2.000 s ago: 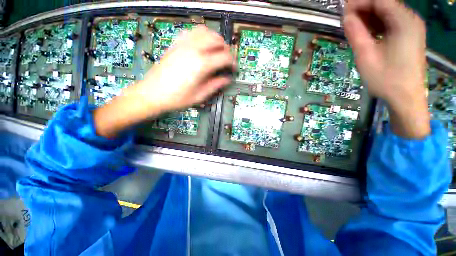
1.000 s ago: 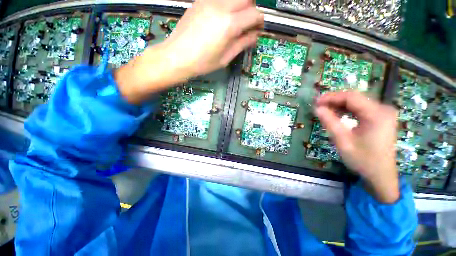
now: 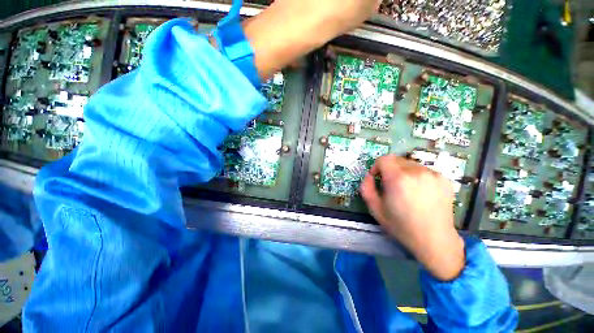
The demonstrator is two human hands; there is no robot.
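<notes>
My left hand point(image 3: 309, 26) reaches over the far rail at the top, beside the heap of silver metal components point(image 3: 449, 19); its fingers are cut off by the picture's edge. My right hand point(image 3: 413, 211) is over the near part of the middle carrier point(image 3: 400, 133), thumb and forefinger close together at the right edge of the near-left circuit board point(image 3: 348, 162). Whether a small part is between them cannot be seen. It partly covers the near-right board point(image 3: 446, 168). Two more boards, far left point(image 3: 365, 91) and far right point(image 3: 446, 109), lie in the same carrier.
Other carriers with circuit boards lie to the left point(image 3: 62, 58) and right point(image 3: 544, 162). A silver conveyor rail point(image 3: 273, 224) runs along the near side, another along the far side. Green mat point(image 3: 531, 45) shows at the upper right. My left sleeve covers much of the left carrier.
My left hand has moved from over the boards up to the far rail and partly out of view. My right hand has come down from the upper right to the near-left board.
</notes>
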